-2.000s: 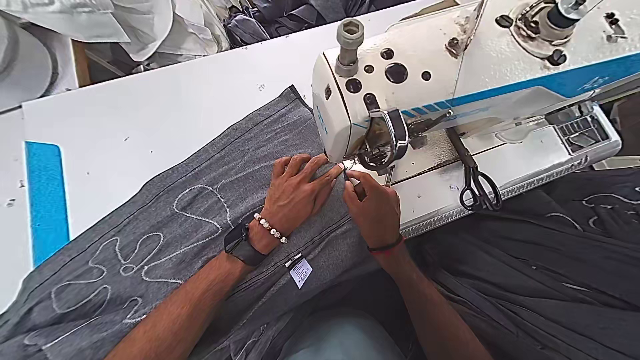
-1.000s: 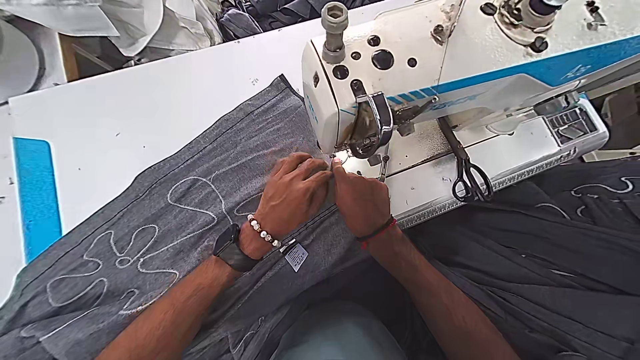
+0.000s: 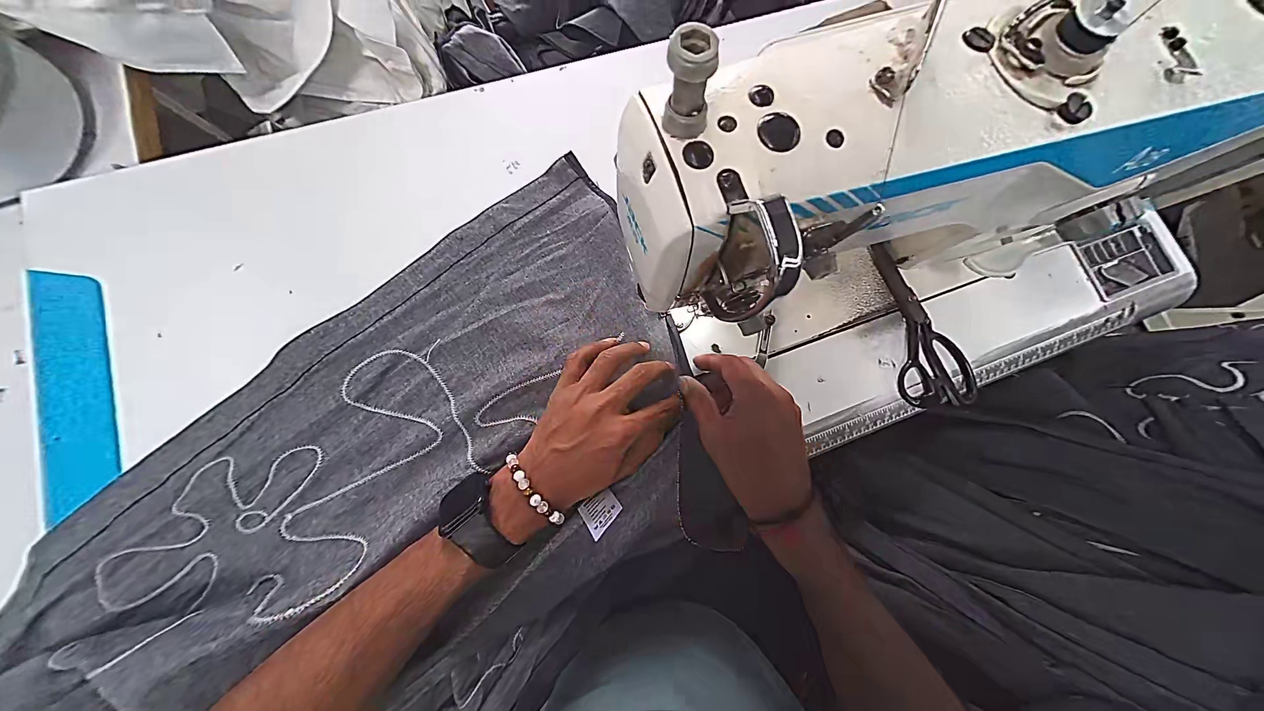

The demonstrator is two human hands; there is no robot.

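A grey denim-like fabric (image 3: 415, 286) with light stitched flower outlines lies over the sewing machine's bed. My left hand (image 3: 602, 425), with a beaded bracelet and dark watch, presses flat on it, fingers just short of the needle area. My right hand (image 3: 746, 430) pinches the fabric's edge between thumb and forefinger, close beside the left fingertips. Just beyond both hands is the head of the white and blue industrial sewing machine (image 3: 657, 217); its needle is hard to make out. A small white label (image 3: 599, 513) with writing sticks out below my left wrist.
Black-handled scissors (image 3: 933, 365) lie on the machine bed right of my right hand. Dark fabric (image 3: 1007, 523) with light stitching is heaped at the right. White cloth (image 3: 375, 49) and dark cloth (image 3: 563, 39) lie beyond the white table (image 3: 227, 217).
The fabric's far corner now shows farther out to the left of the machine head. My hands sit a little nearer my body from the needle area, with the right one pinching the edge.
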